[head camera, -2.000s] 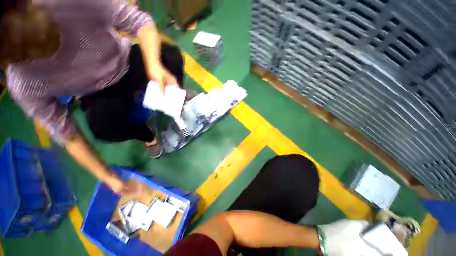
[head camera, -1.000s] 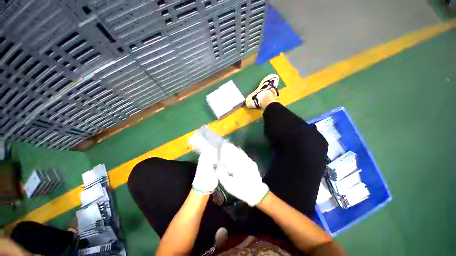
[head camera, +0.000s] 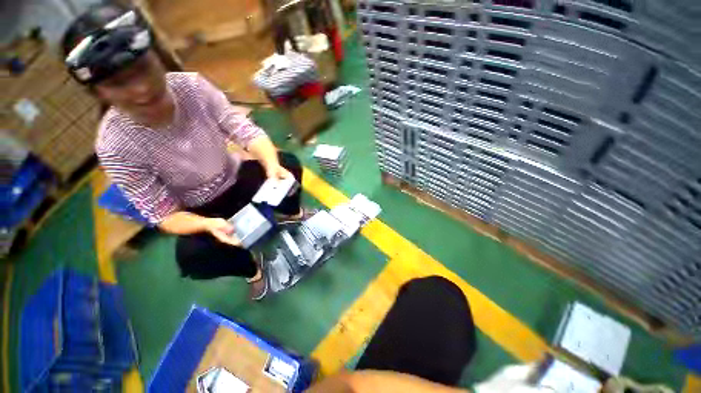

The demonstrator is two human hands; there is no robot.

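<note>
My left hand (head camera: 509,379), in a white knitted glove, is at the bottom edge, blurred and partly cut off. It is closed on a flat silver sheet-metal part (head camera: 567,378) at its fingertips. My right hand is out of the picture. A finished stack (head camera: 593,338) of silver parts stands on the floor just beyond the held part. A blue parts bin (head camera: 178,347) at the bottom left has a brown liner and a few loose parts (head camera: 220,381).
Another worker sits at the left, holding parts (head camera: 250,226) in both hands. A loose parts row (head camera: 323,230) lies before them, with a small stack (head camera: 330,157) beyond. Stacked blue crates (head camera: 65,330) stand at the left. A grey wall of parts (head camera: 492,115) rises at the right.
The view has swung from my lap and right bin back towards the other worker. My hands were together over my lap. The other worker's hand has left the bin and holds parts.
</note>
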